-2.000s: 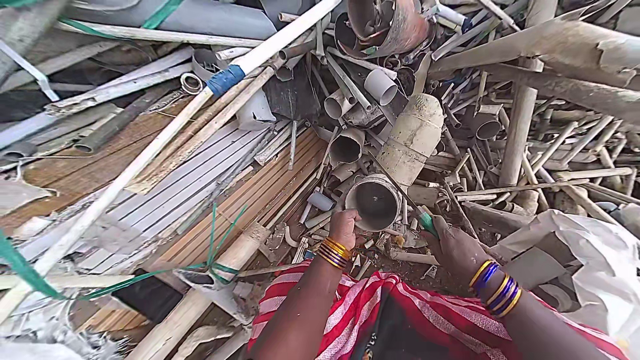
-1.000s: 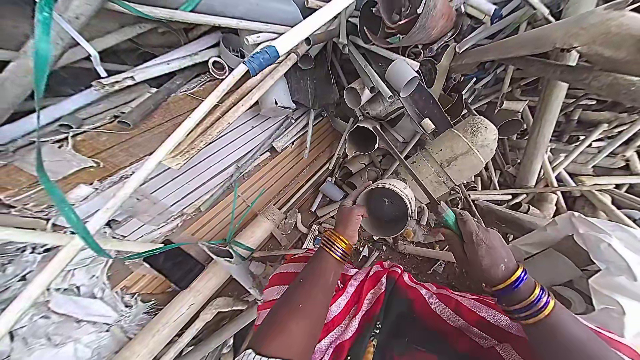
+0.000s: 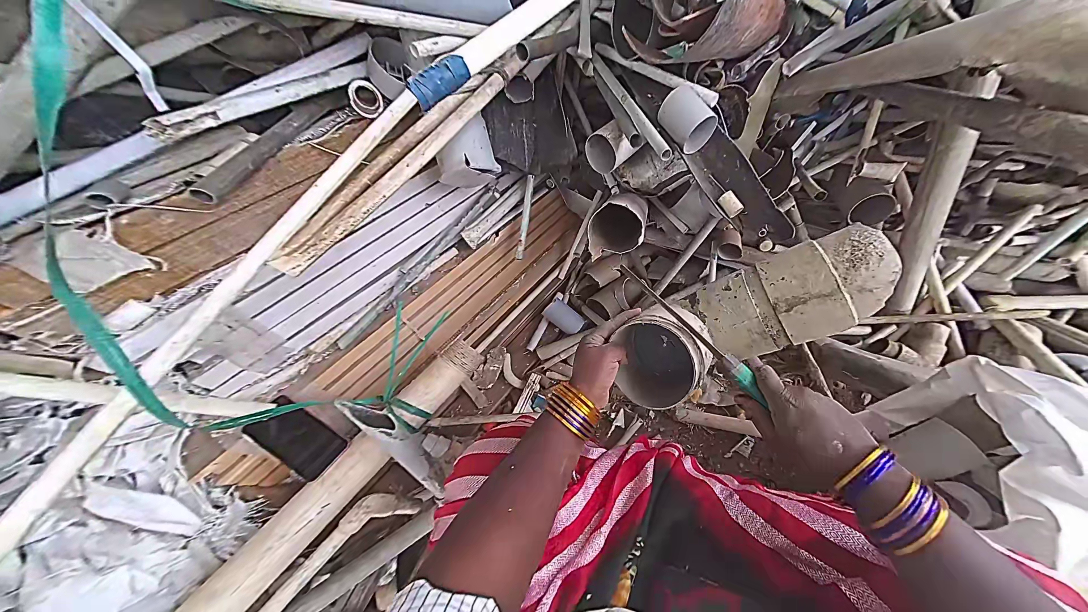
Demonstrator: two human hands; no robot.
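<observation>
My left hand (image 3: pixel 599 361) grips the left rim of a short, wide plastic pipe fitting (image 3: pixel 690 344), whose round opening faces me. The green handle of a thin-bladed hand tool (image 3: pixel 746 382) is in my right hand (image 3: pixel 799 425), right of the fitting. Its long dark blade slants up and left across the fitting's upper right rim; whether it is a saw or a knife I cannot tell. Behind the fitting lies a thick, dirty pipe piece with a rounded end (image 3: pixel 795 293). The fingertips of my right hand are partly hidden behind the handle.
A long white pipe with a blue band (image 3: pixel 438 82) crosses the left side diagonally. Under it lie brown and white plastic strips (image 3: pixel 365 272). Green strapping (image 3: pixel 110 361) hangs at the left. Pipe offcuts (image 3: pixel 616 223) are heaped beyond my hands, and a white sack (image 3: pixel 1028 459) lies at the right.
The view has shifted. The fitting's opening looks turned more towards me than two seconds ago. Both hands keep their holds on the fitting and the green-handled tool.
</observation>
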